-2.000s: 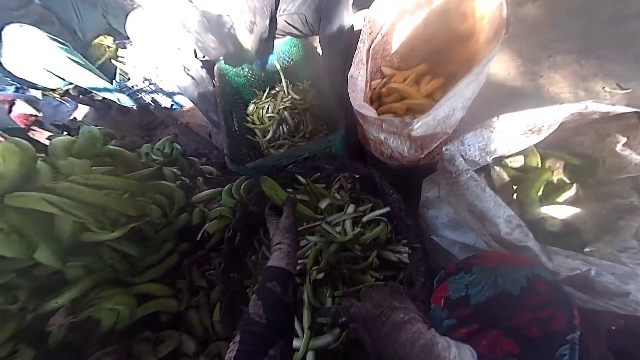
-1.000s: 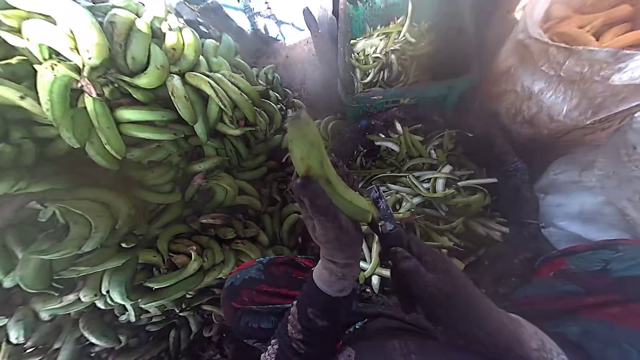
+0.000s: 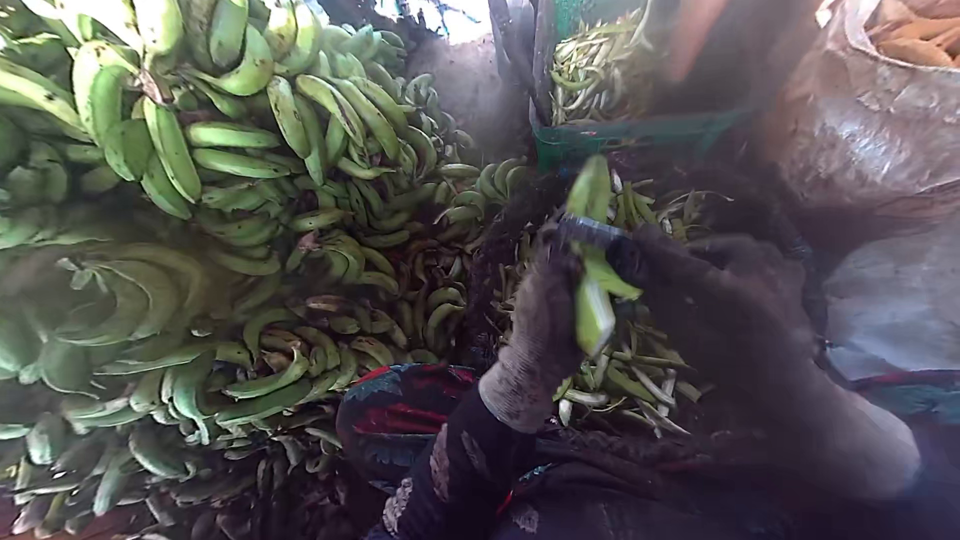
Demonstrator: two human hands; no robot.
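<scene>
Gloved and blurred, my left hand (image 3: 541,330) grips a green plantain (image 3: 591,192) that stands nearly upright over the heap of peels. My right hand (image 3: 720,300), also gloved, holds a knife or peeler whose metal blade (image 3: 592,231) lies across the plantain. Below the blade a strip of green peel (image 3: 619,281) sticks out to the right, and pale flesh (image 3: 598,307) shows on the plantain's lower part. Loose green and white peels (image 3: 645,382) lie beneath both hands. The tool's handle is mostly hidden in the right hand.
Green plantains (image 3: 232,150) are piled across the left side. A green crate (image 3: 637,131) with peelings (image 3: 592,75) stands ahead. At the upper right, an open plastic sack (image 3: 862,112) holds orange-yellow pieces (image 3: 915,34). A pale sack (image 3: 892,292) lies below it.
The plantain was whole-skinned on its visible side one second ago; now a strip hangs off and flesh shows. The blade has moved onto the plantain's upper part. Two seconds ago the view was wider.
</scene>
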